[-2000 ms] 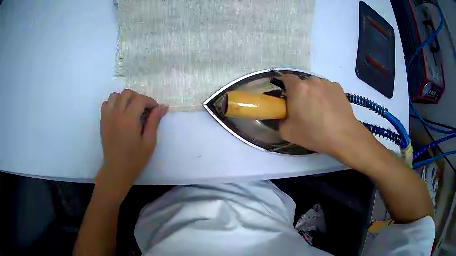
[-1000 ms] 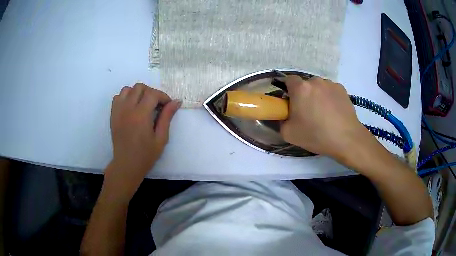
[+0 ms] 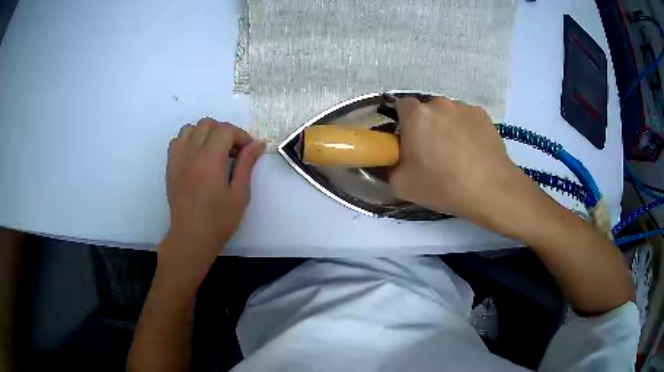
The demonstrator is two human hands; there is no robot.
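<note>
A cream, coarsely woven fabric panel (image 3: 378,51) lies on the white table, with a frayed raw edge on its left side. My left hand (image 3: 211,167) pinches the near left corner of the panel between thumb and fingertips. My right hand (image 3: 451,152) grips the yellow-brown wooden handle of the steam iron (image 3: 352,146). The iron's pointed tip faces left, close to my left fingertips. Its plate lies over the panel's near edge and hides most of that edge.
The white table (image 3: 95,131) has a curved near edge. A black iron rest (image 3: 585,83) with reddish marks lies at the right. Blue hoses (image 3: 575,171) with spring guards run from the iron's rear to the right. A red-and-black box (image 3: 644,142) stands at the far right.
The iron has moved left along the near edge, closer to my left fingertips. The panel and iron rest appear further right in view. Both hands keep their hold.
</note>
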